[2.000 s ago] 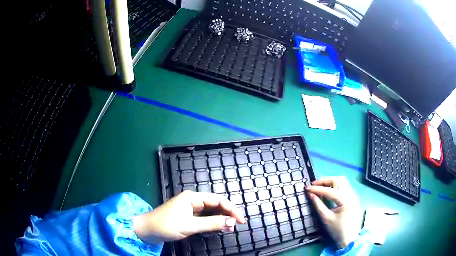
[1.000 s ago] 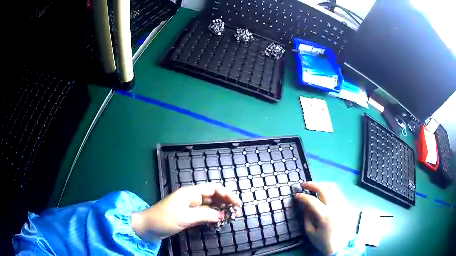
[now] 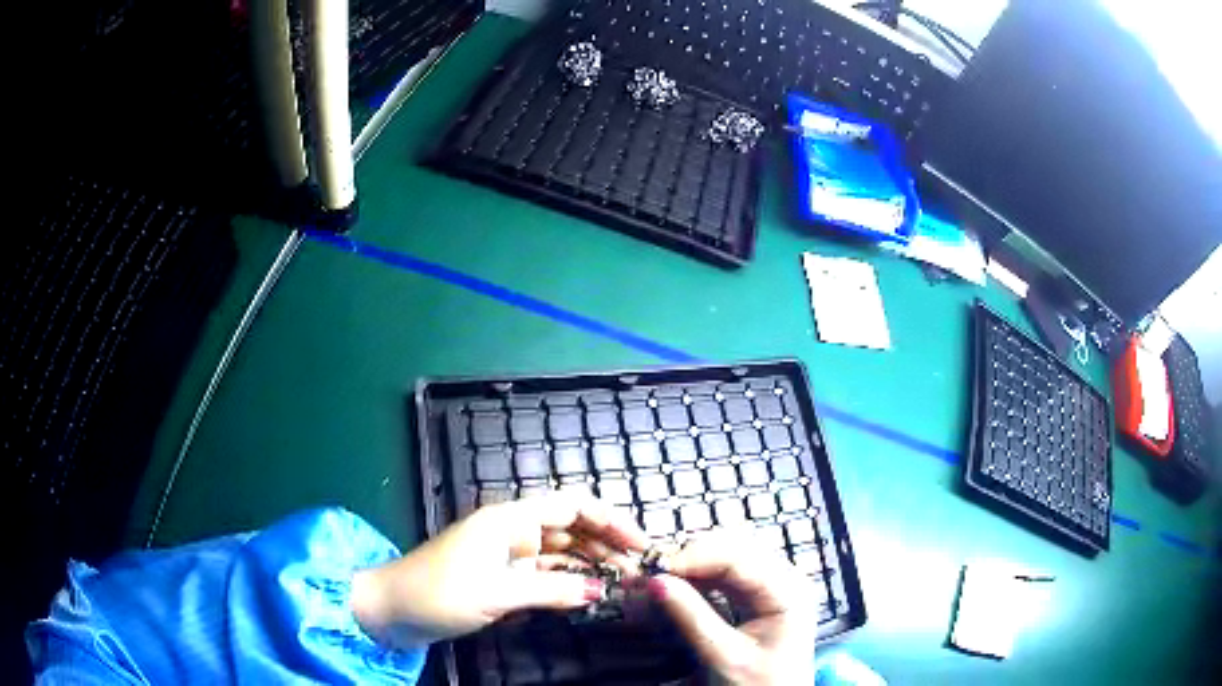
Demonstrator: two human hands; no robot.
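Observation:
The black working tray [image 3: 724,456] with rounded-square pockets lies under both hands. My left hand [image 3: 503,570], in a blue sleeve, holds a clump of small metal parts [image 3: 599,576] in its curled fingers over the tray. My right hand [image 3: 730,603] is beside it, its thumb and finger closed on a small dark metal part [image 3: 654,563] at the edge of the clump. The fingers partly hide the parts and the tray's lower pockets.
The far tray [image 3: 576,161] carries three silvery part piles. A blue bin [image 3: 851,174], a white card [image 3: 847,300] and a monitor [image 3: 1085,148] are at back right. Another black tray [image 3: 1039,422], a red box [image 3: 1146,391] and a pale pad [image 3: 985,610] are at right. Pale tubes [image 3: 312,107] stand left.
My right hand has moved left from the tray's right side to the clump in my left hand. The tray's right edge and the pale pad are now uncovered. My left hand is nearly unmoved.

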